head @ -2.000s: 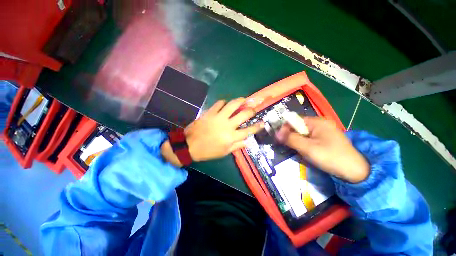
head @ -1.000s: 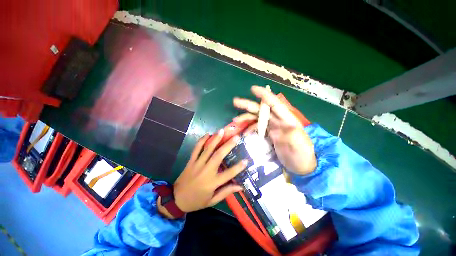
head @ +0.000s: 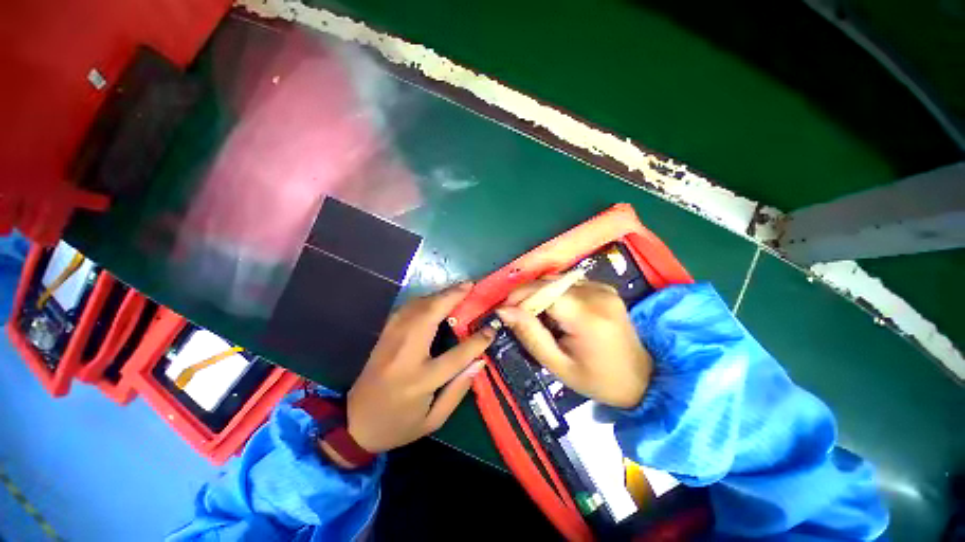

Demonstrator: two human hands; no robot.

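An open tablet [head: 550, 408] lies in a red tray [head: 506, 423] on the bench, its white battery and an orange flex cable showing at the lower end. My right hand [head: 582, 333] is closed on a slim pale tool [head: 561, 288], with its fingertips low over the tablet's upper left corner. The tool's working end is hidden by the fingers. My left hand [head: 407, 371] rests at the tray's left edge, fingers spread, its index fingertip on the tablet's corner beside the right fingertips. Any small piece there is too small to tell. A dark red band [head: 344, 429] is on my left wrist.
Black sheets with a thin pale dividing line [head: 344, 281] lie left of the tray. More trayed tablets [head: 212, 381] stand at the left, below a red bin [head: 95, 42] and a dark block [head: 132, 127]. A chipped white edge strip [head: 529, 106] runs behind; a grey post [head: 878, 217] is right.
My right hand has come down from its raised, open pose to the tablet's upper left corner, the tool now slanted in its fingers. My left index finger has moved in beside it.
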